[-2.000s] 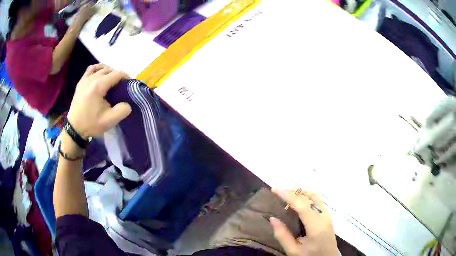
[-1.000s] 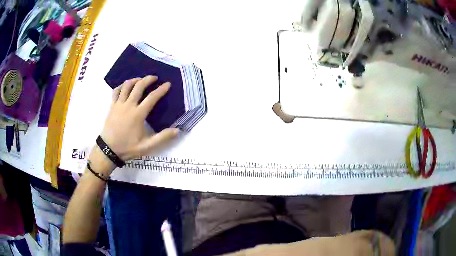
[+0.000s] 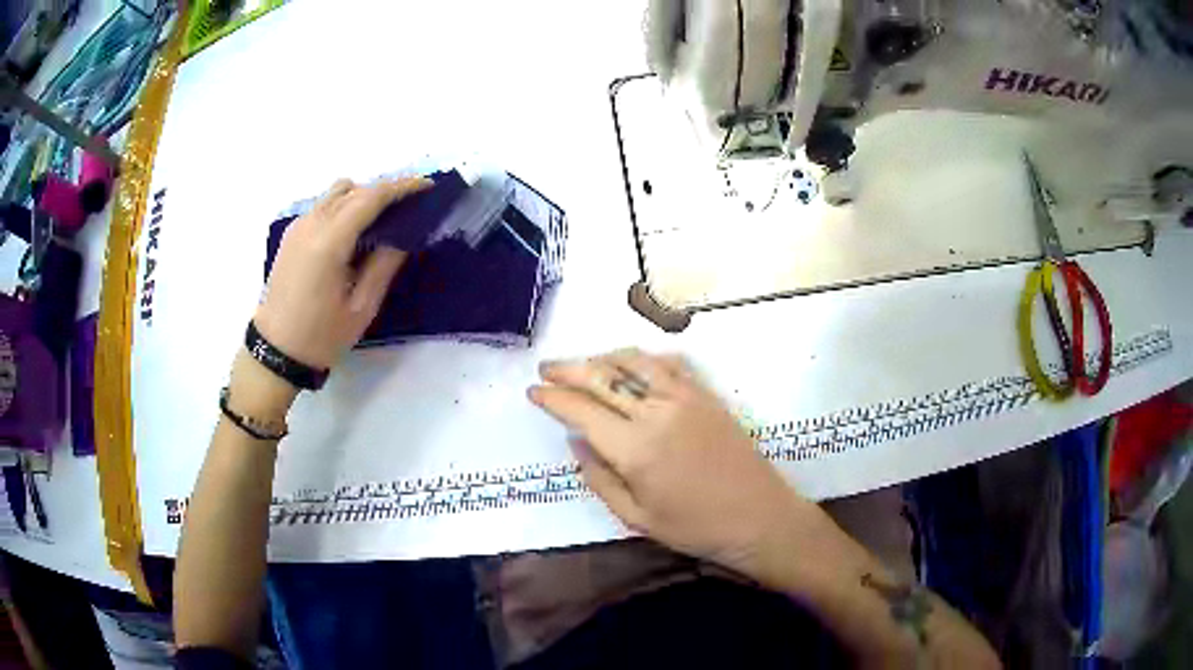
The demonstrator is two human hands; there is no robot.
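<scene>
A stack of dark purple cut pieces (image 3: 458, 295) with pale layered edges lies on the white table, left of the sewing machine. My left hand (image 3: 327, 268) grips part of the dark pieces between thumb and fingers and holds them folded up over the rest of the stack. Pale edges fan out at the top of this part. My right hand (image 3: 667, 445) is over the table's front, just right of and below the stack, apart from it. Its fingers point left and no piece shows in it; its palm side is hidden.
The white sewing machine (image 3: 903, 118) stands at the right, its bed plate outlined dark. Scissors (image 3: 1066, 314) lie open-handled near the front right. A printed ruler (image 3: 523, 487) runs along the front edge. Yellow tape (image 3: 124, 340) and pink spools (image 3: 72, 196) are at the left.
My left hand has lifted and folded part of the stack, which lay flat one second ago. My right hand has come up from below the table edge to above the table.
</scene>
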